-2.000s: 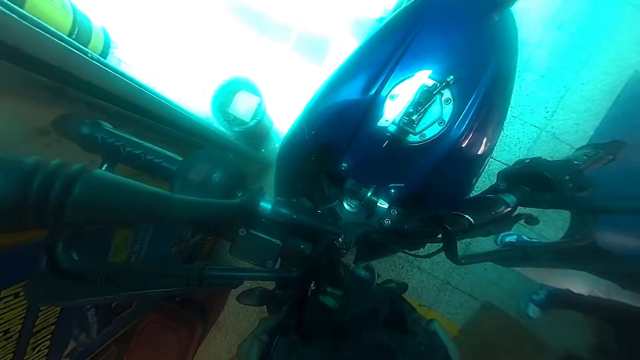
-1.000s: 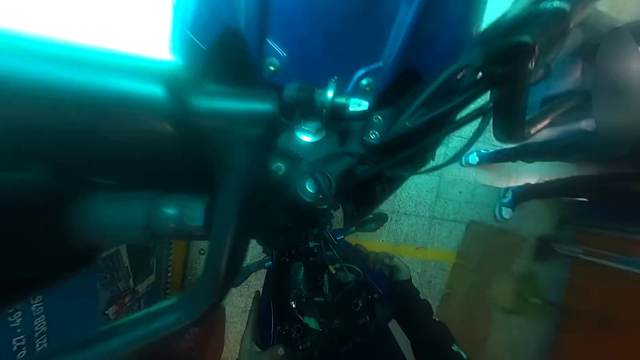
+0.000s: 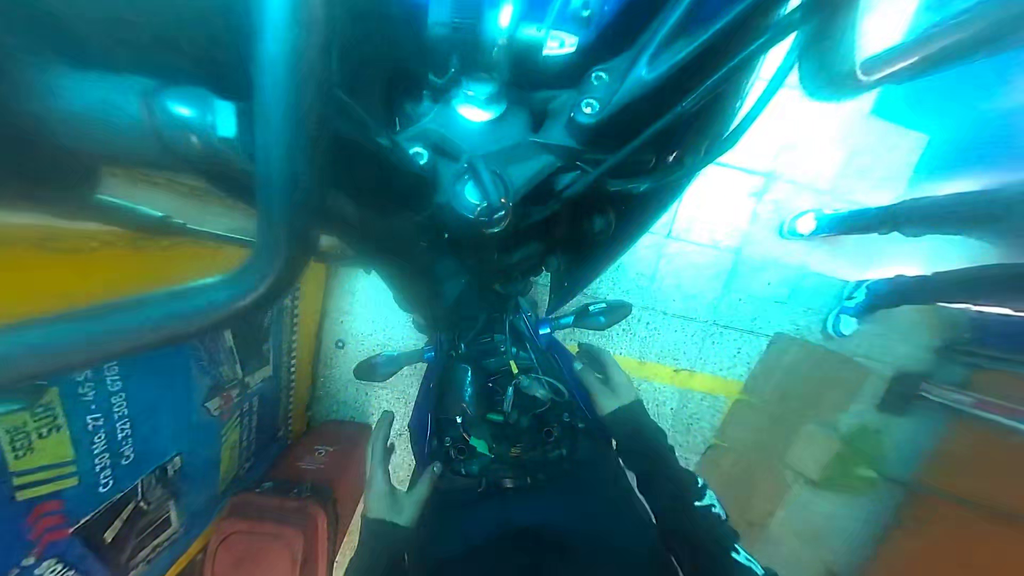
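Note:
A motorcycle's front fairing (image 3: 496,400), seen from behind with its wiring and connectors exposed, stands upright at the lower middle, close against my dark clothing. A turn signal (image 3: 392,364) sticks out on its left and another turn signal (image 3: 596,314) on its right. My left hand (image 3: 396,472) is at the left panel, thumb and fingers spread. Against the outer side of the right blue panel (image 3: 572,368) lies my right hand (image 3: 604,380), fingers partly bent; how firmly it presses is unclear. Above, near the camera, is the motorcycle's steering area with the ignition lock (image 3: 482,192).
A blurred handlebar tube (image 3: 276,200) crosses the upper left close by. Red plastic containers (image 3: 268,532) stand low at left beside a blue printed banner (image 3: 172,400). Another person's legs and shoes (image 3: 848,312) are at right, near brown cardboard (image 3: 776,384) and a yellow floor line (image 3: 680,374).
The view has shifted strongly downward from the blue fuel tank to the fairing. My right hand, earlier blurred beside the fairing, now shows at its right panel; my left hand is more fully in view.

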